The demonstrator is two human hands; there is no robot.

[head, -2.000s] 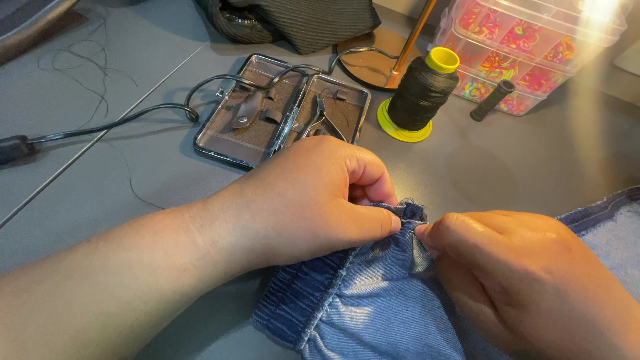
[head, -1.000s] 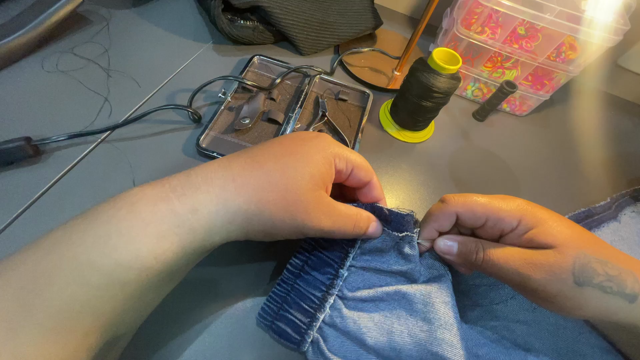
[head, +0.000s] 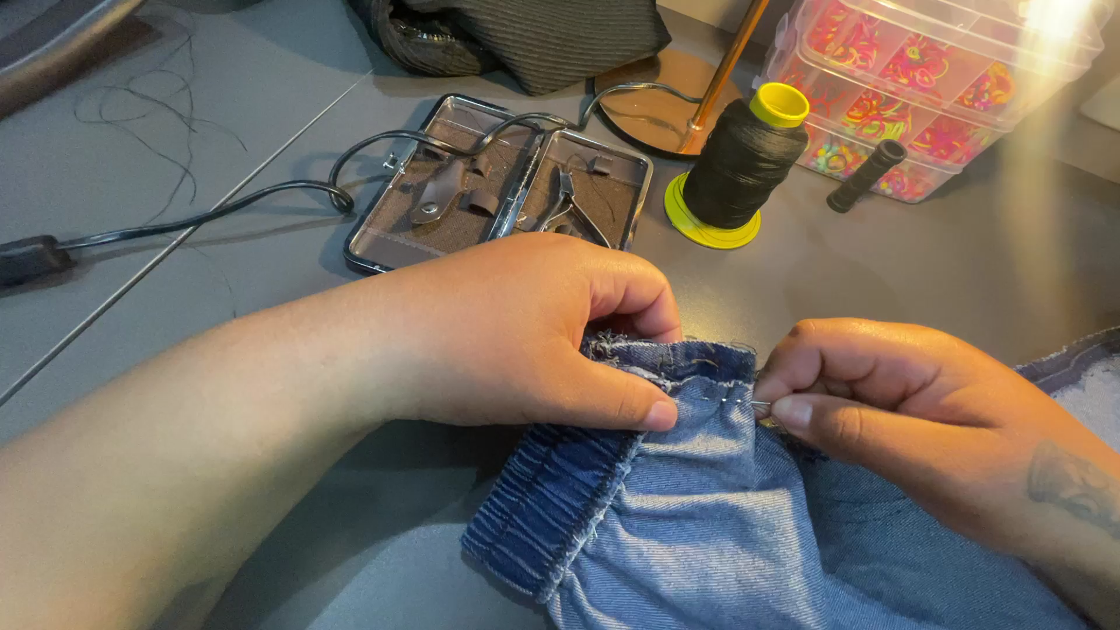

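Observation:
A blue denim garment (head: 700,534) with a gathered elastic waistband (head: 553,507) lies under both hands. My left hand (head: 542,341) pinches the frayed upper edge of the denim between thumb and fingers, the thumb on top. At the right end of that edge, my right hand (head: 875,411) grips a thin metal needle (head: 759,404) between thumb and forefinger. The needle passes through the denim along the seam, with short bits of metal showing between folds. The needle's far end is hidden in my right fingers.
Behind my left hand lies an open manicure case (head: 420,232) with metal nippers (head: 567,206), crossed by a black cable (head: 219,210). Further right stand a black thread cone (head: 744,166), a copper-coloured lamp base (head: 643,105), a small black tube (head: 866,177) and a clear compartment box (head: 910,105) of colourful bands.
My right hand has shifted slightly and its fingers have changed their hold at the denim edge. My left hand still pinches the denim; more of the frayed edge shows.

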